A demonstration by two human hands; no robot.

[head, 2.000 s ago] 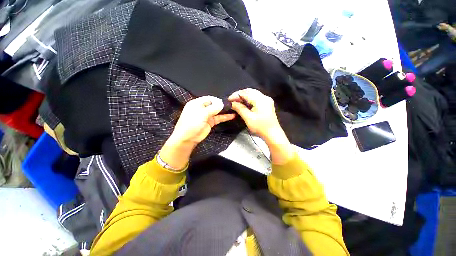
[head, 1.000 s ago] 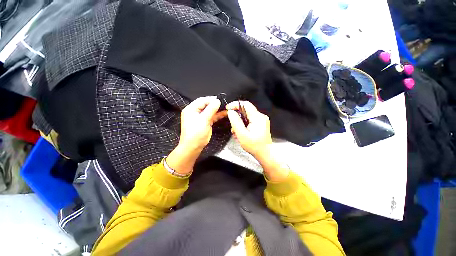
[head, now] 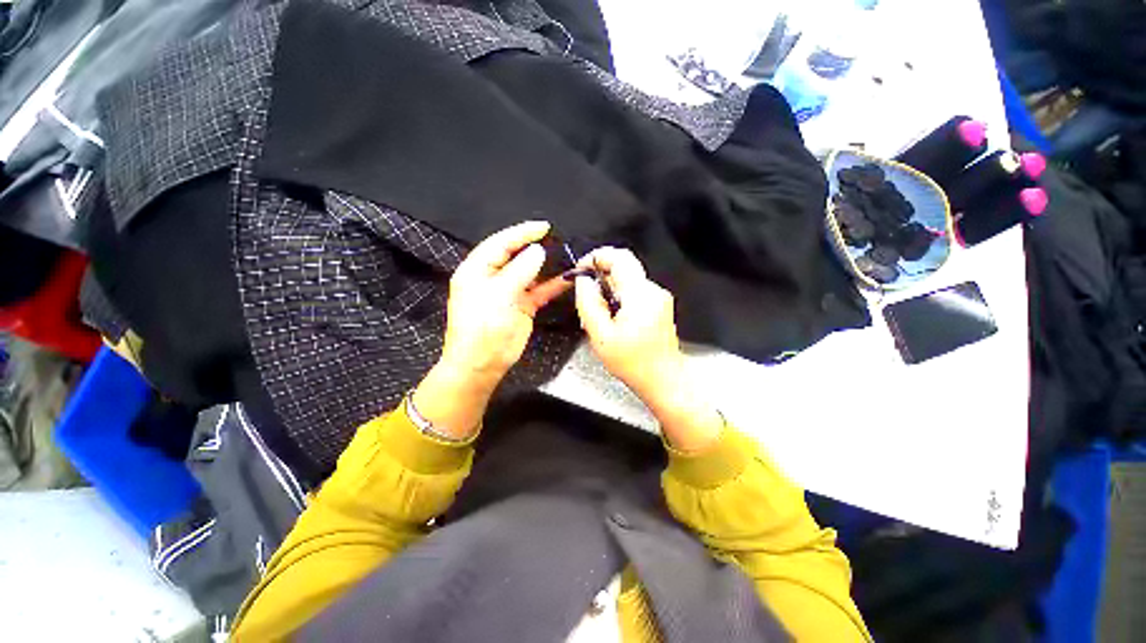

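Note:
A black coat (head: 427, 119) with white-checked lining (head: 314, 295) lies over the table and my lap. My left hand (head: 496, 302) pinches the coat's edge at the middle of the view, thumb and forefinger close together. My right hand (head: 625, 314) is just right of it, fingers curled around small dark snips (head: 608, 291). A thin bright sliver, perhaps a needle, shows between the two hands. A button at the fingertips cannot be made out clearly.
On the white table (head: 911, 440) at the right are a bowl (head: 945, 258) of dark buttons, black thread cones (head: 987, 201) with pink tips and a smartphone (head: 940, 322). A blue bin (head: 120, 433) stands lower left; striped grey cloth (head: 239, 484) hangs beside it.
My right hand has drawn slightly back and its fingers have curled in. My left fingertips have risen a little. The view has shifted slightly, and the coat lies much as before.

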